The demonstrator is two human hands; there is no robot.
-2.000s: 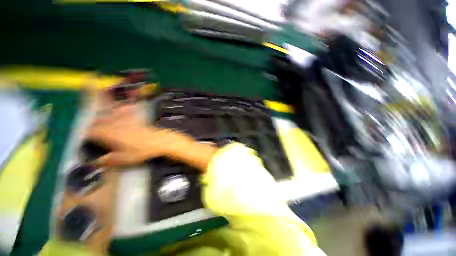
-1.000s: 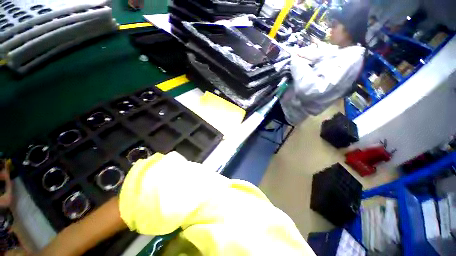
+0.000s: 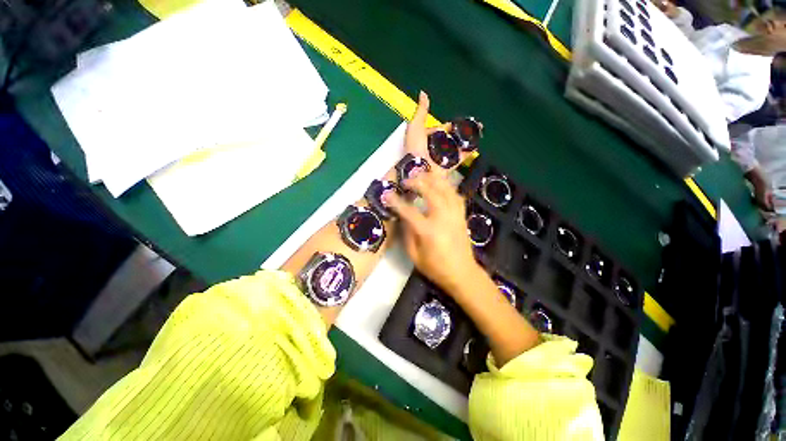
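Note:
My left forearm lies across a white paper strip [image 3: 360, 184]. Several round black smartwatch heads [image 3: 363, 228] sit in a row along it, from near the sleeve to the fingers. The one nearest the sleeve [image 3: 328, 279] shows a lit pinkish display; others show small red marks. My left hand [image 3: 427, 145] bears two watches at its fingers, thumb sticking up. My right hand [image 3: 437, 222] is over the wrist area, fingers spread, fingertips at the watches there; it grips nothing visible. A black foam tray [image 3: 556, 280] beside it holds several watches, with a silvery one [image 3: 432, 323] in the near corner.
Loose white papers [image 3: 198, 95] and a pen [image 3: 329, 125] lie at left. Yellow tape [image 3: 349, 65] runs along the green bench. White foam trays [image 3: 633, 112] are stacked at upper right, dark stacked trays [image 3: 741, 344] at right. People in pale coats [image 3: 728, 65] are beyond.
The view has swung back left from the tray and aisle to my left forearm. My right hand, out of view a second ago, now shows over the watches on my left wrist.

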